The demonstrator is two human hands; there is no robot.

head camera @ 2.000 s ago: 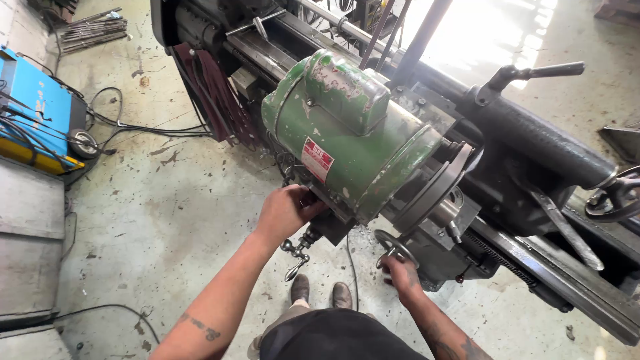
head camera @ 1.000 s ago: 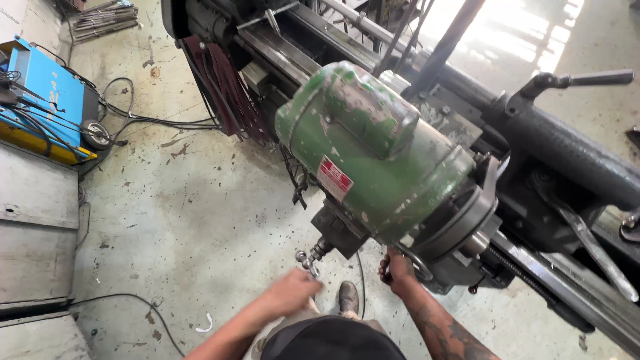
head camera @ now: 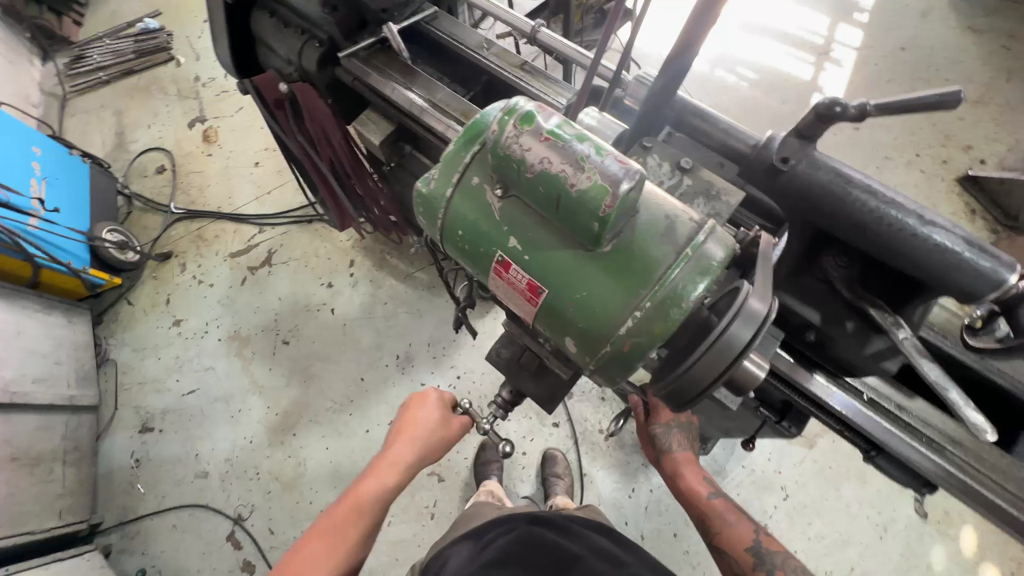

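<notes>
A green electric motor with chipped paint and a red plate sits on a metal lathe, its belt and pulley at the right end. Below the motor, a ball-ended crank handle sticks out from a dark slide block. My left hand is closed around the left ball end of that handle. My right hand reaches under the pulley, beside a partly visible handwheel; its fingertips are hidden, so what it touches cannot be told.
The lathe bed runs diagonally past the motor, with a tailstock and its levers at right. Dark red strips hang at the left. A blue wheeled machine, cables, metal rods and grey cabinets stand farther left.
My left hand has moved from the motor's underside to the crank handle, and its grip on the handle has shifted since one second ago. My right hand remains low near the handwheel.
</notes>
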